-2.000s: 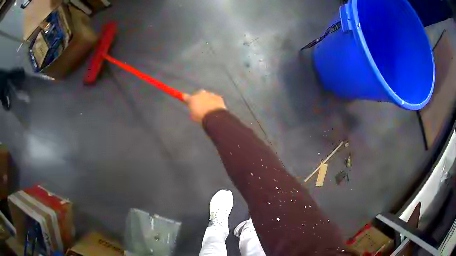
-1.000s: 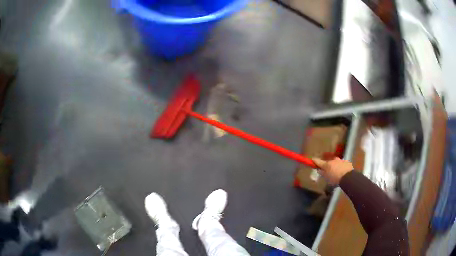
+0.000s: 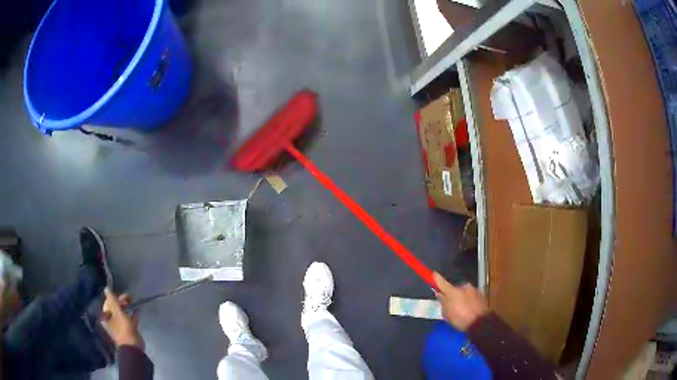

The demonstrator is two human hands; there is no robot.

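Observation:
The push broom's red head point(image 3: 276, 132) rests on the grey floor ahead of me, slightly blurred. My right hand point(image 3: 462, 300) is closed around its long red handle at the lower right. A square grey metal dustpan point(image 3: 213, 236) lies on the floor left of centre. My left hand point(image 3: 121, 319), at the lower left, grips the dustpan's thin handle. A small tan piece point(image 3: 276, 183) and a thin pale stick point(image 3: 256, 188) lie between the broom head and the dustpan's edge. The stick's end is close to the pan's upper right corner.
A large blue bucket point(image 3: 152, 70) stands at the upper left. A shelf frame point(image 3: 475, 141) at right holds cardboard and a white wrapped bundle point(image 3: 545, 130). Another person's dark-clad leg and shoe point(image 3: 93, 256) are at left. A pale strip point(image 3: 416, 307) and a blue object point(image 3: 454, 355) are at lower right.
The view has swung right. The broom head has come near the dustpan, with the tan piece and stick now by the pan's edge. My left hand has come into view holding the dustpan handle.

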